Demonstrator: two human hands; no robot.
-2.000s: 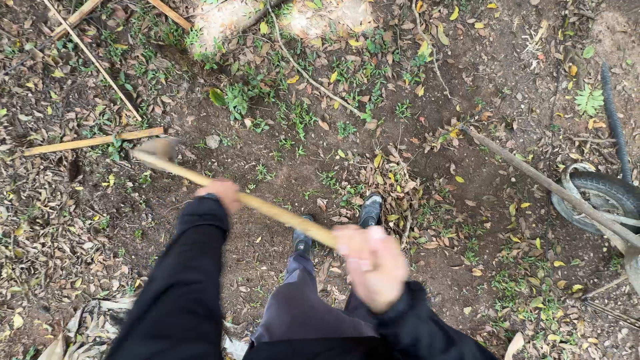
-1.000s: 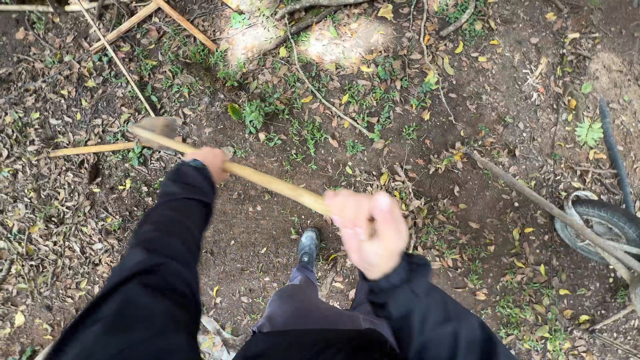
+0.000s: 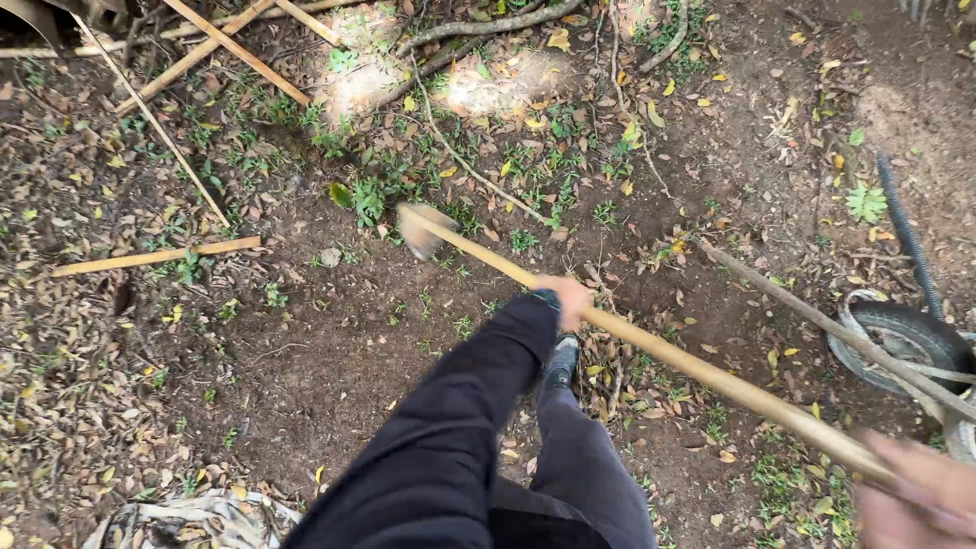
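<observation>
A hoe with a long wooden handle [image 3: 701,366] runs from the upper middle down to the lower right. Its metal blade [image 3: 427,231], blurred and dirt-coloured, is over the ground beside small green weeds [image 3: 371,202]. My left hand [image 3: 566,299] is closed around the handle partway down from the blade. Near the handle's other end, my right hand [image 3: 915,488] grips it at the lower right, blurred and partly cut off by the frame edge. Leaf litter and bare soil lie beneath the tool.
Wooden strips [image 3: 156,258] and crossed sticks [image 3: 236,53] lie at the upper left. Roots [image 3: 488,27] cross the top. To the right are a wheel with a black tire [image 3: 900,343], a long pole [image 3: 801,305] and a corrugated hose [image 3: 907,229]. Crumpled cloth or plastic [image 3: 198,518] lies at lower left.
Both hands and the hoe have moved to the right, with the blade now beside the weeds. My right hand has gone to the lower right, farther from my left hand.
</observation>
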